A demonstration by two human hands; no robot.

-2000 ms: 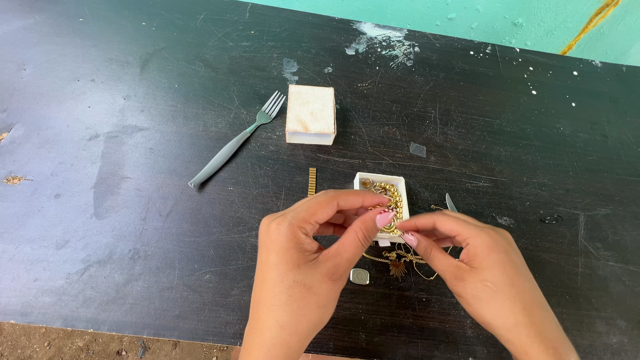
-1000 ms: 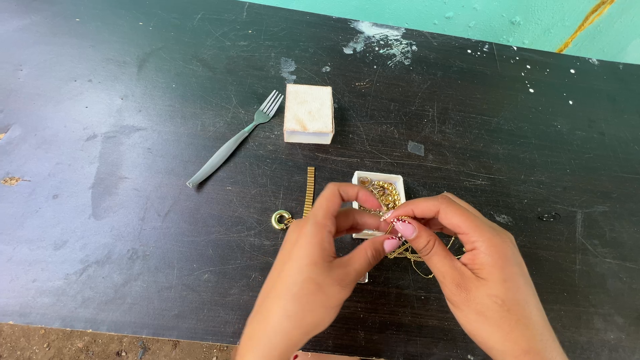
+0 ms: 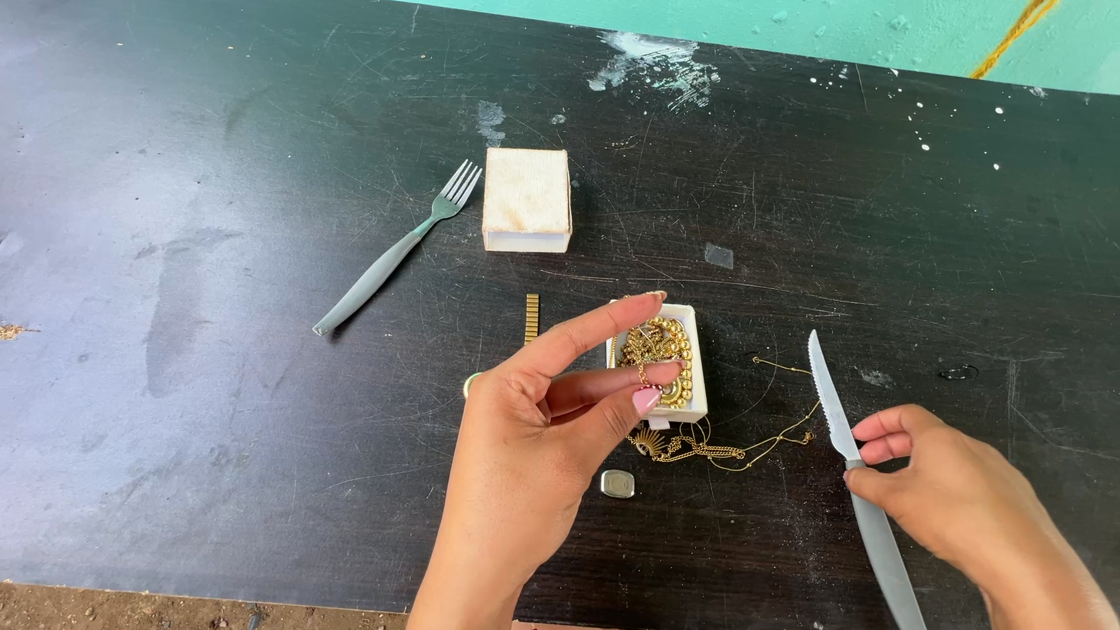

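Observation:
My left hand (image 3: 560, 411) is over the left side of a small white box (image 3: 697, 350) and pinches a thin gold chain (image 3: 644, 372) between thumb and fingers. In the box lie a gold bead strand (image 3: 686, 376) and tangled chains. My right hand (image 3: 954, 490) has its thumb and fingers on a serrated table knife (image 3: 836, 402) with a grey handle, where blade meets handle. Between the hands, gold chains with a sunburst pendant (image 3: 649, 441) lie on the table, near a small silvery rectangular piece (image 3: 618, 484). A gold link band (image 3: 532, 317) is partly hidden by my left hand.
A white box lid (image 3: 526, 192) sits farther back, beside a fork (image 3: 398, 258) with a grey handle. A small clear plastic piece (image 3: 719, 255) and a thin dark loop (image 3: 959, 373) lie on the dark, scratched table (image 3: 262, 394). A green wall (image 3: 787, 31) runs behind.
My right hand has moved right, away from my left hand, onto the knife. The knife shows far more than before. My left hand has stayed by the box.

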